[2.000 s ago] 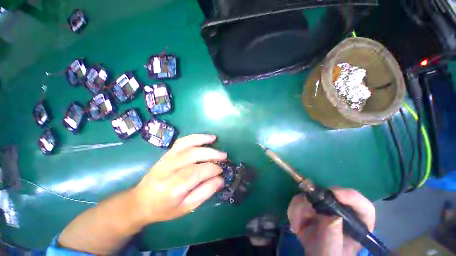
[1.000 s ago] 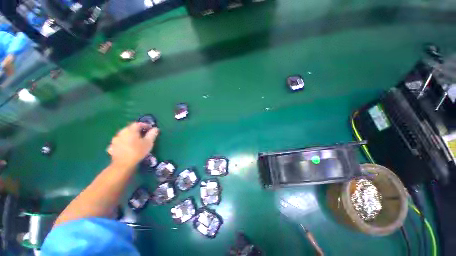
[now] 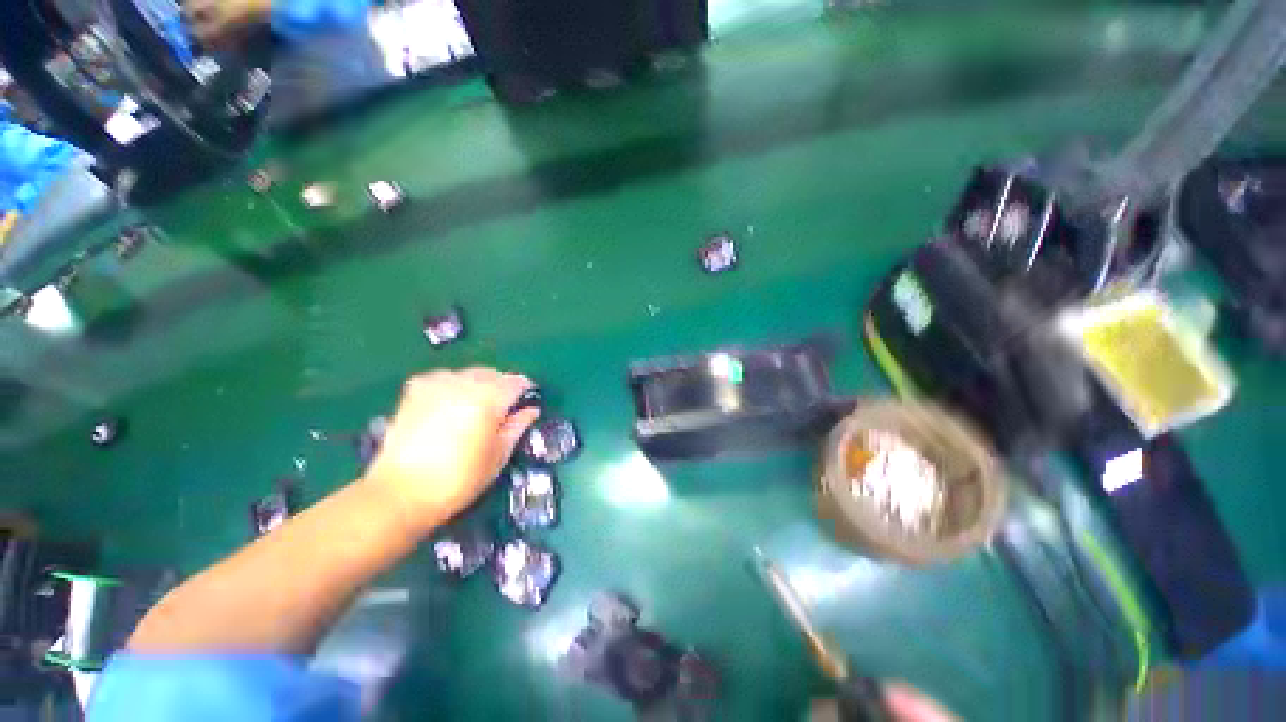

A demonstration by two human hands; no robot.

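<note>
My left hand (image 3: 444, 440) reaches in over the group of device housings, with a small dark housing (image 3: 525, 401) pinched at its fingertips. The hand and forearm hide part of the group. Several other housings, black-rimmed with silver patches, lie just right of and below the hand, one of them at the near end (image 3: 526, 571). My right hand (image 3: 910, 702) is cut off by the bottom edge and holds the soldering iron (image 3: 801, 609), tip pointing up and left. The dark soldering fixture (image 3: 642, 663) stands between them, blurred; I cannot tell whether it bears a unit.
A black parts tray (image 3: 733, 401) lies beyond the fixture. The brown tip cleaner pot (image 3: 973, 494) stands right of it. A black box (image 3: 973, 339), cables and a yellow sponge (image 3: 1154, 361) are at the right. More housings (image 3: 718, 254) lie scattered farther off. Blue sleeves show top left.
My left hand has left the fixture, reached to the far left units, and now is beside the nearer group with a dark housing. The view has shifted; the iron stays in my right hand.
</note>
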